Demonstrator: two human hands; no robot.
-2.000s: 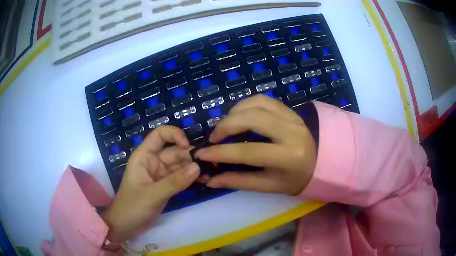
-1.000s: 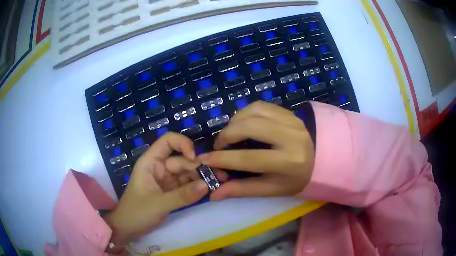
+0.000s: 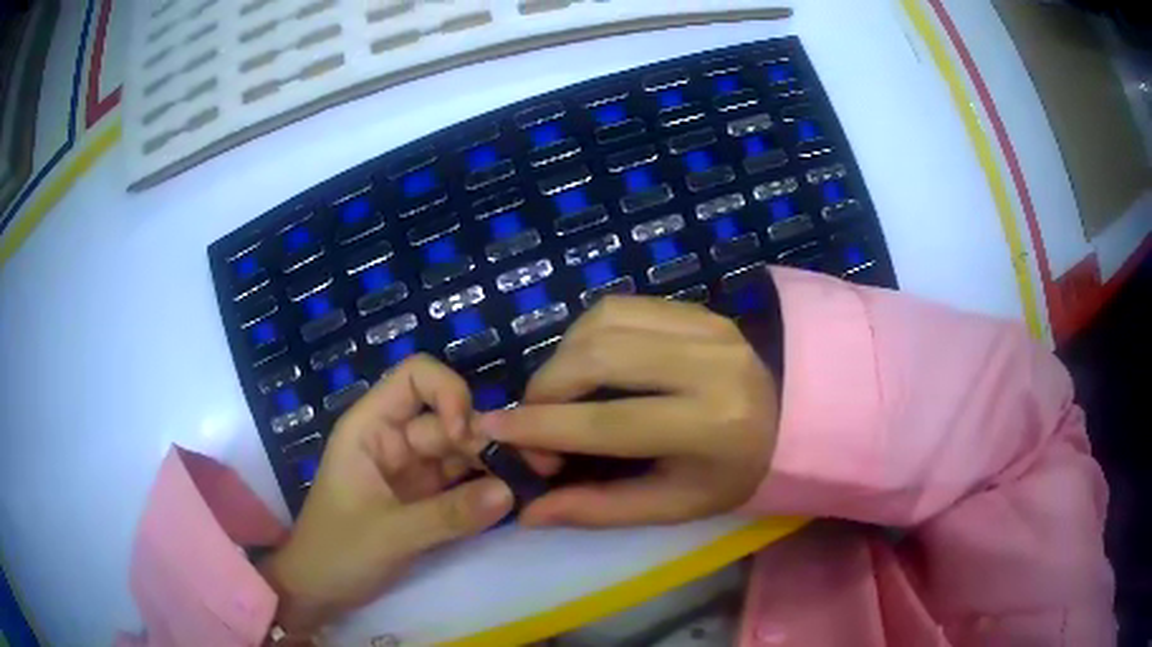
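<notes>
A small dark oblong part (image 3: 512,470) is pinched between the fingertips of both hands, over the near edge of the black tray. My left hand (image 3: 402,468) holds it from the left, with thumb and fingertips at its side. My right hand (image 3: 651,417) holds it from the right, its fingers partly covering it. The black tray (image 3: 235,300) lies under and behind my hands. Its rows of pockets show blue spots and small oblong parts, some silvery with dots, some dark. My hands hide its near middle part.
A white foam tray (image 3: 297,108) with rows of slots lies behind the black tray at the upper left. A brown cardboard sheet (image 3: 1086,120) lies at the far right. Yellow tape (image 3: 632,585) runs along the bench's near edge; yellow and red tape lines cross the right side.
The part showed its silvery dotted face a second ago and now shows a dark face. Both hands have moved slightly down the picture with it.
</notes>
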